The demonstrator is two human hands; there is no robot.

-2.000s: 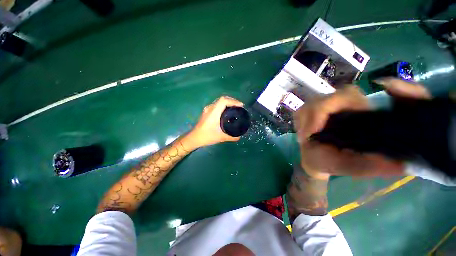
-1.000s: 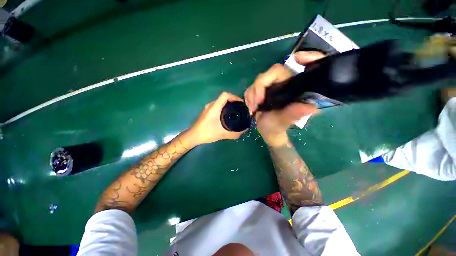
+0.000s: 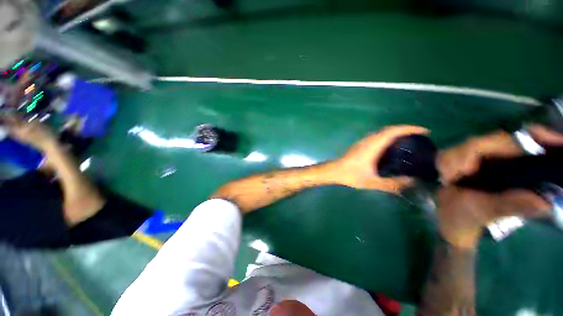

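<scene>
My left hand (image 3: 376, 157) is wrapped around a black cylindrical housing (image 3: 410, 158), whose dark end faces up. My right hand (image 3: 466, 185) is closed around the black electric screwdriver (image 3: 509, 171), close beside the housing on its right. The driver and right hand are blurred, and its bit is hidden. Another black cylinder, the unlit unit (image 3: 210, 138), lies on the green belt at the left with its silvery patterned end facing left.
Another person's arm (image 3: 68, 179) and dark sleeve are at the left, near blue bins (image 3: 92, 108) and small coloured lights. A white line (image 3: 308, 83) runs along the belt (image 3: 296, 117). A yellow floor line shows at lower left.
The view has swung left, so the unlit unit and my hands sit further right in the picture. My right hand with the driver has moved from the feeder to beside the housing.
</scene>
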